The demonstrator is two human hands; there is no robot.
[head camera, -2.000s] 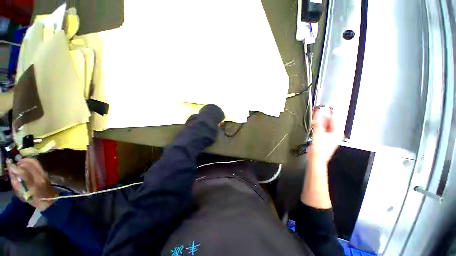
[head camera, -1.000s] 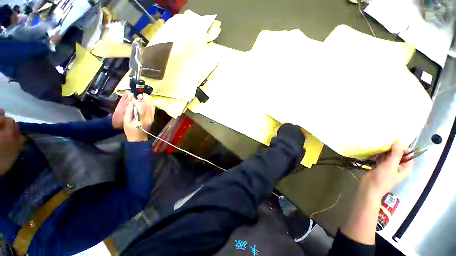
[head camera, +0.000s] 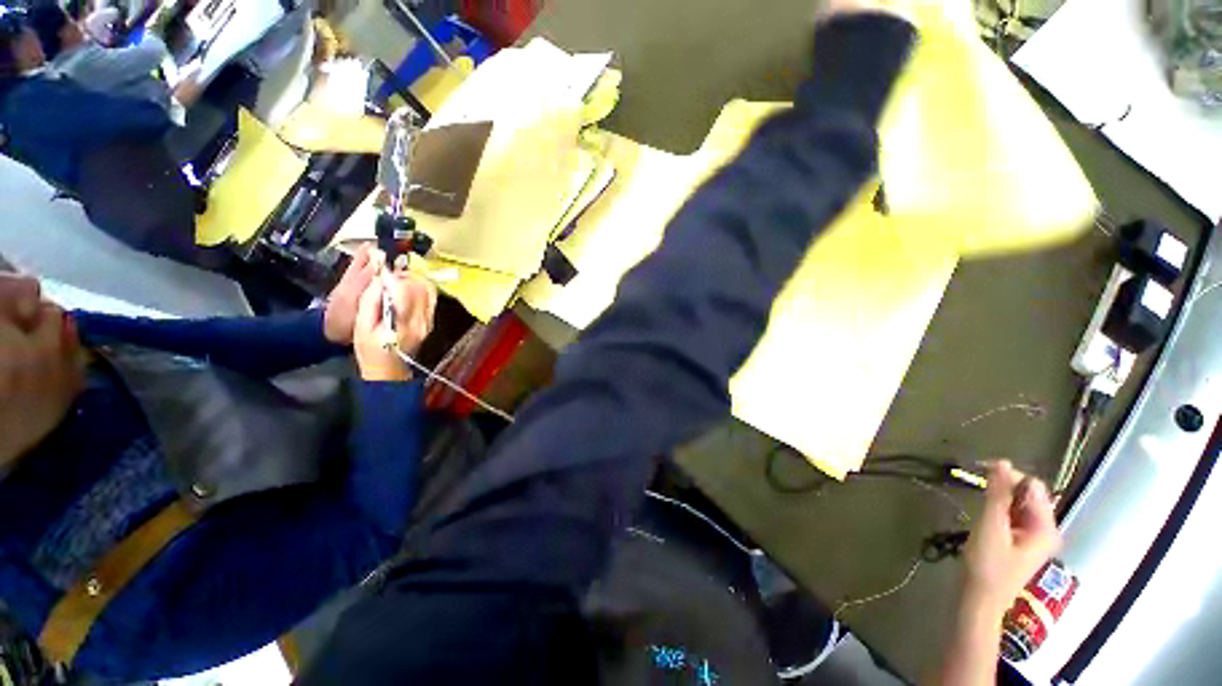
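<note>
My left hand [head camera: 858, 7] is almost wholly cut off by the top edge beyond its dark sleeve, so its grip is hidden. A yellow panel [head camera: 985, 154], blurred and washed out, lies or hangs beside that cuff. Another pale yellow panel [head camera: 838, 349] lies on the olive-green table [head camera: 885, 536] below it. My right hand [head camera: 1012, 536] is at the lower right over the table, off the panels, with its fingers curled. A slim tool with a pale tip [head camera: 968, 477] and a looped black cord touches or lies beside the fingers; whether the hand holds it is unclear.
A panel stack [head camera: 516, 168] with a brown patch [head camera: 446, 168] is at left. A neighbouring worker's hands [head camera: 382, 308] hold a small tool with pale thread. A power strip [head camera: 1110, 322] with black plugs and a red can [head camera: 1039, 610] are at right, beside a silver-white cabinet [head camera: 1139, 536].
My left arm has reached up and away, and a yellow panel has shifted off the pile, uncovering table and power strip. My right hand has moved down, away from the panel edge.
</note>
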